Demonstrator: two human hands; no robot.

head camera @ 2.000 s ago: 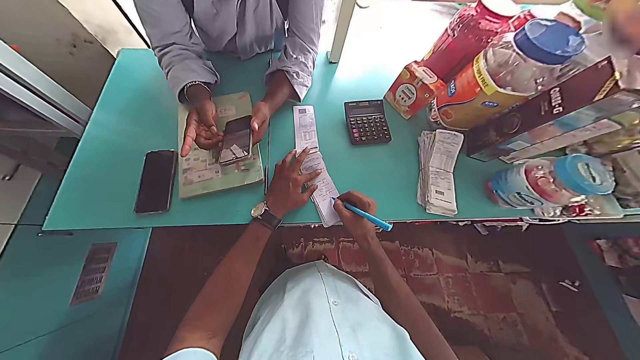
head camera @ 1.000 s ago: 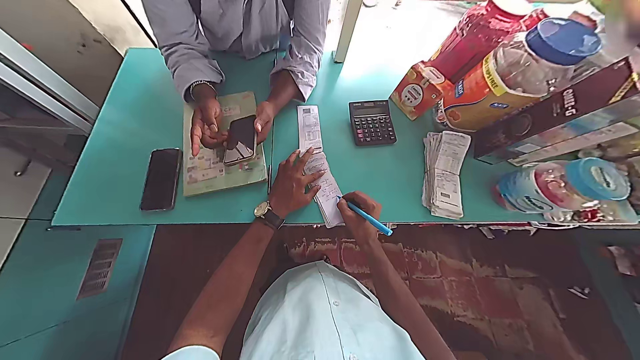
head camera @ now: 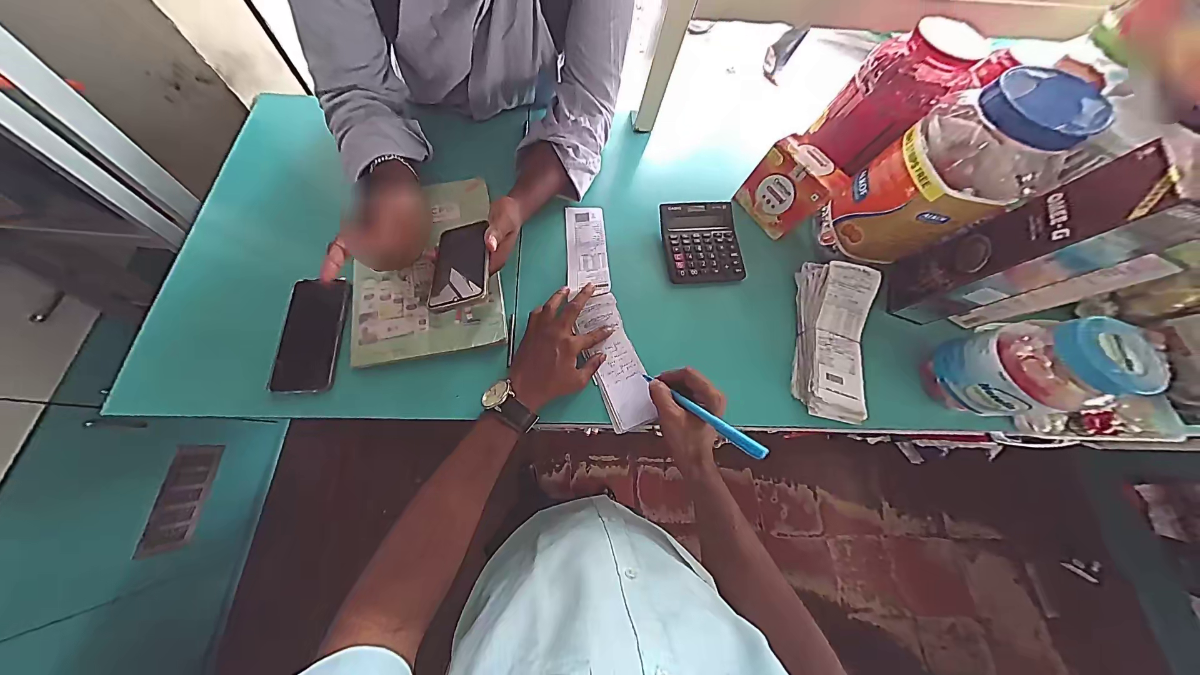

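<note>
My left hand [head camera: 555,356], with a wristwatch [head camera: 507,405] on its wrist, lies flat with fingers apart on a long paper slip pad [head camera: 619,375] bearing handwriting. My right hand [head camera: 687,412] grips a blue pen [head camera: 720,426], its tip at the pad's right edge. A printed slip [head camera: 588,248] extends beyond my left fingertips. To the right of the slip is a black calculator [head camera: 701,244], and farther right a stack of folded paper slips [head camera: 837,342].
Across the teal table [head camera: 216,309] a person in a grey shirt holds a smartphone [head camera: 459,265] above a green book [head camera: 431,342]. Another phone [head camera: 310,335] lies at left. Plastic jars [head camera: 975,159], a small orange box [head camera: 787,187] and a dark carton [head camera: 1041,230] crowd the right side.
The other person's hand at the left has moved from over the book toward the phone lying on the table. My hands stay at the pad, the pen still in my right hand.
</note>
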